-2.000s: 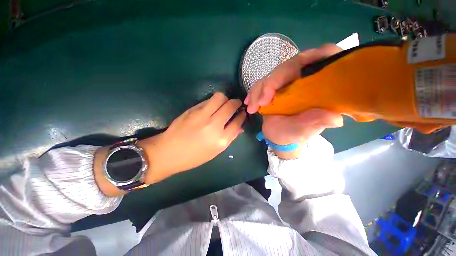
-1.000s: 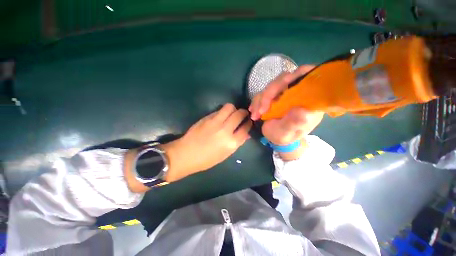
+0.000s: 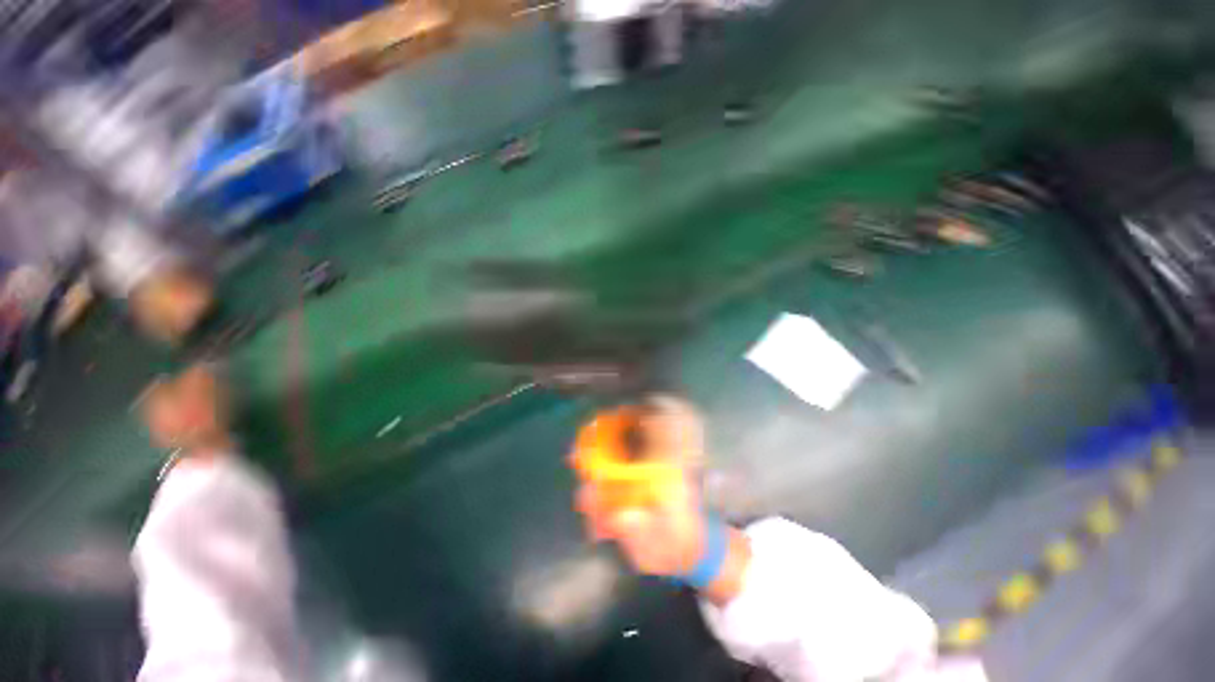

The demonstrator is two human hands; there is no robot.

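Observation:
The picture is strongly blurred. My right hand (image 3: 653, 526) is closed around the orange electric screwdriver (image 3: 624, 460), seen end-on near the middle; a blue band is on the wrist. A pale round shape, perhaps the screw dish, shows just behind the screwdriver. My left hand (image 3: 187, 406) is small and blurred at the left, by the green conveyor belt (image 3: 387, 360); whether its fingers hold anything cannot be told. Small dark units (image 3: 513, 153) lie spaced along the belt. No unit can be made out at the screwdriver's tip.
A white paper slip (image 3: 806, 361) lies right of centre with a thin dark stick (image 3: 889, 353) beside it. Several loose units (image 3: 933, 227) lie behind it. Black trays (image 3: 1159, 267) are at the right edge. Another person's hand (image 3: 173, 300) and a blue object (image 3: 267, 153) are at upper left.
The view has swung to show the conveyor and far side. My hands have parted: the left has reached out to the far left, the right keeps the screwdriver, now turned end-on.

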